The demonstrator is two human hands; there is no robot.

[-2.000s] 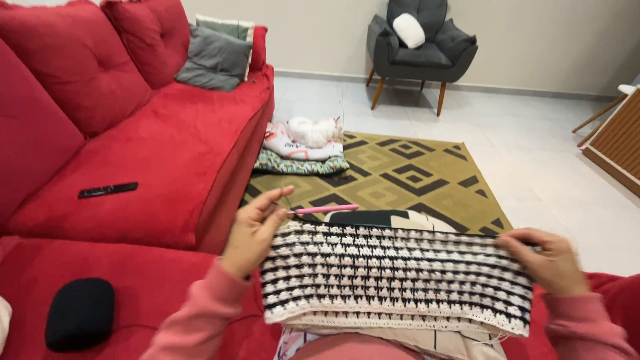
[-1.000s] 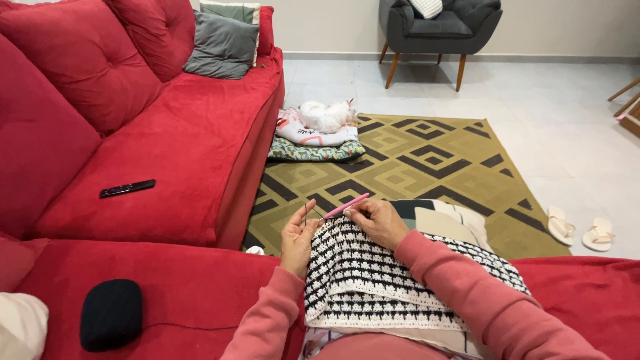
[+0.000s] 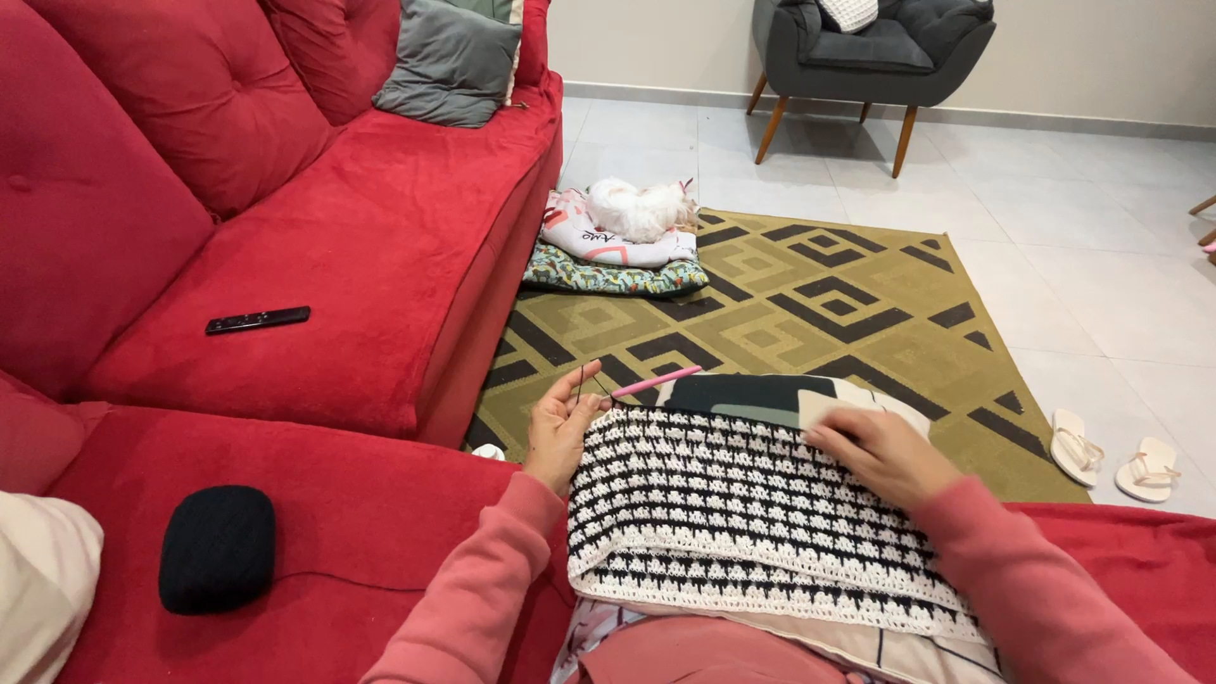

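A black and white crochet piece (image 3: 741,475) lies folded over a patterned cushion (image 3: 893,408) on my lap. My left hand (image 3: 562,423) pinches its upper left corner, with black yarn looped over the raised index finger. A pink-handled crochet hook (image 3: 655,382) sticks out to the right from that corner. My right hand (image 3: 879,454), slightly blurred, is at the top edge farther right, its fingertips on or just over the fabric; its grip is unclear. From a black ball of yarn (image 3: 218,549) on the red sofa seat, a strand runs toward my left forearm.
A remote control (image 3: 257,320) lies on the red sofa (image 3: 361,237). Beyond are a patterned rug (image 3: 760,323), a small white furry animal (image 3: 638,209) on folded bedding (image 3: 617,271), and a gray armchair (image 3: 869,57). Flip-flops (image 3: 1076,446) rest on the floor at right.
My right hand was at the hook beside my left hand one second ago; it has moved right along the top edge. The crochet piece, bunched then, is spread wider now.
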